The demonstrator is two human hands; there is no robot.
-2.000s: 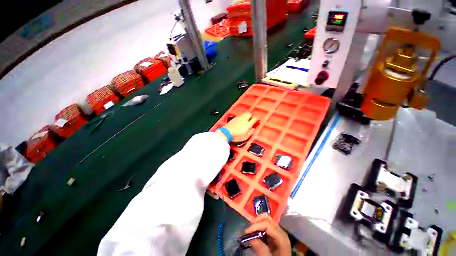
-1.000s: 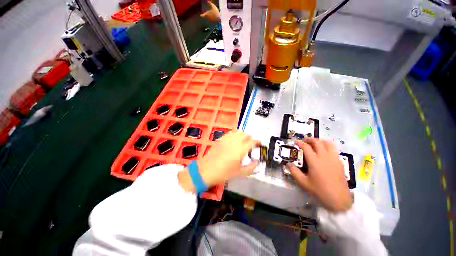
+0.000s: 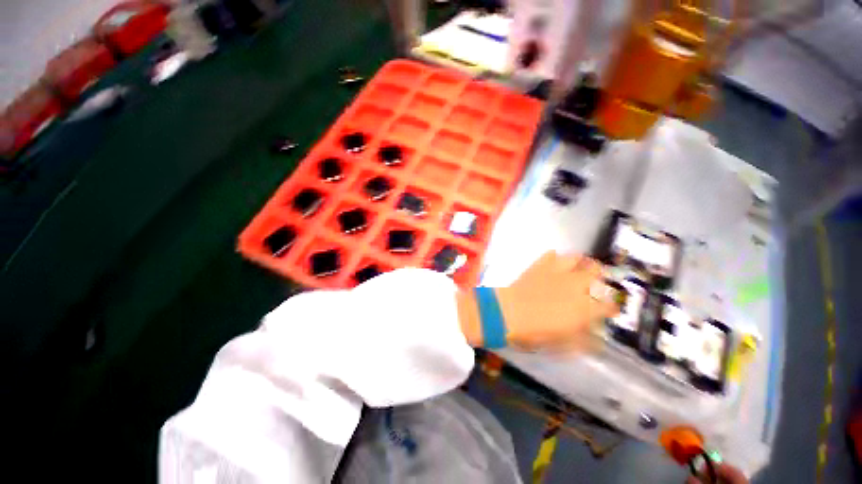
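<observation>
My left hand (image 3: 558, 301), with a blue wrist strap, reaches over the front of the white machine plate. Its blurred fingertips are at the left black-framed press fixture (image 3: 626, 307); I cannot tell whether they hold anything. My right hand (image 3: 723, 475) is cut off by the bottom edge at the lower right, beside the round orange-red push button (image 3: 682, 442). A dark thing shows at its fingers, too blurred to name. More black-framed fixtures with silver-white blocks (image 3: 646, 250) stand behind and to the right (image 3: 707, 352).
The orange-red tray (image 3: 437, 175) lies left of the plate, with dark square modules (image 3: 352, 220) in its near and left pockets. The orange-gold press head (image 3: 652, 71) stands at the back. A flat dark part (image 3: 564, 186) lies on the plate. The green bench (image 3: 180, 222) spans the left.
My right hand has moved from the fixtures down to the push button. My left hand has moved right, its fingertips now at the left fixture. The view has shifted and blurred.
</observation>
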